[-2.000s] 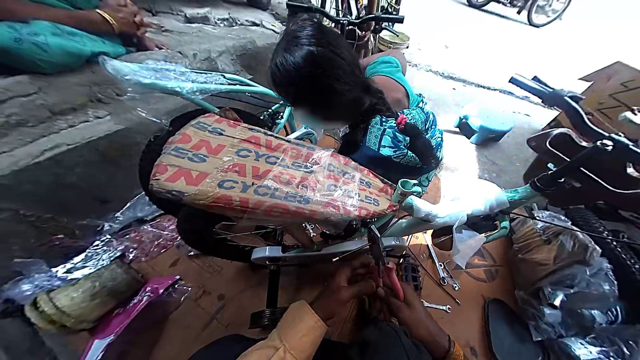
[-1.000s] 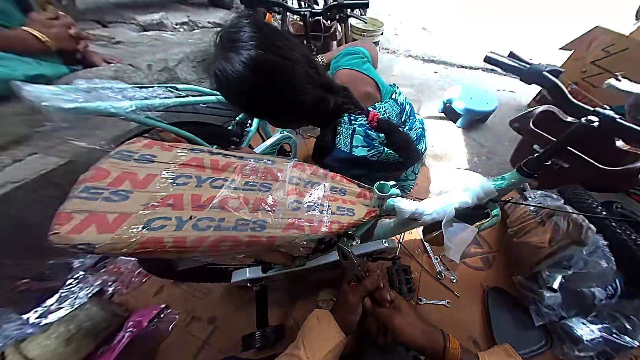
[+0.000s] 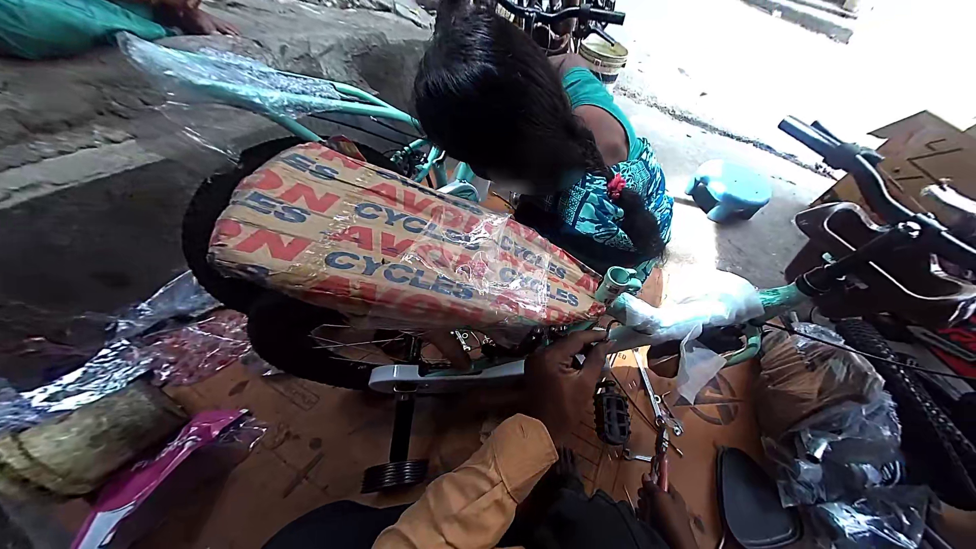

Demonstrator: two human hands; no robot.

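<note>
A turquoise bicycle frame point(image 3: 595, 335) lies across the view, partly wrapped in printed cardboard point(image 3: 412, 252) and plastic film. My left hand point(image 3: 564, 374) is raised to the frame's lower tube, its fingertips by the end of the cardboard; whether it pinches some small part is hidden. Low on the right, my right hand point(image 3: 663, 507) holds pliers with red handles point(image 3: 662, 461), jaws pointing up beside some spanners point(image 3: 648, 381). A black pedal point(image 3: 611, 412) is between my two hands. Left of them, a training-wheel-like black part point(image 3: 395, 474) hangs below the silver-grey chain guard point(image 3: 450, 377).
A co-worker point(image 3: 610, 168) bends close behind the frame. Another person's hand point(image 3: 202, 19) rests at the upper left. Black handlebars point(image 3: 877, 168), plastic-wrapped parts point(image 3: 839, 427) and a black saddle-like part point(image 3: 755, 499) are at right. A blue stool point(image 3: 728, 189) stands farther back.
My hands were together below the frame with the pliers between them. Now they are apart: the left is up at the frame, the right lower and farther right with the pliers.
</note>
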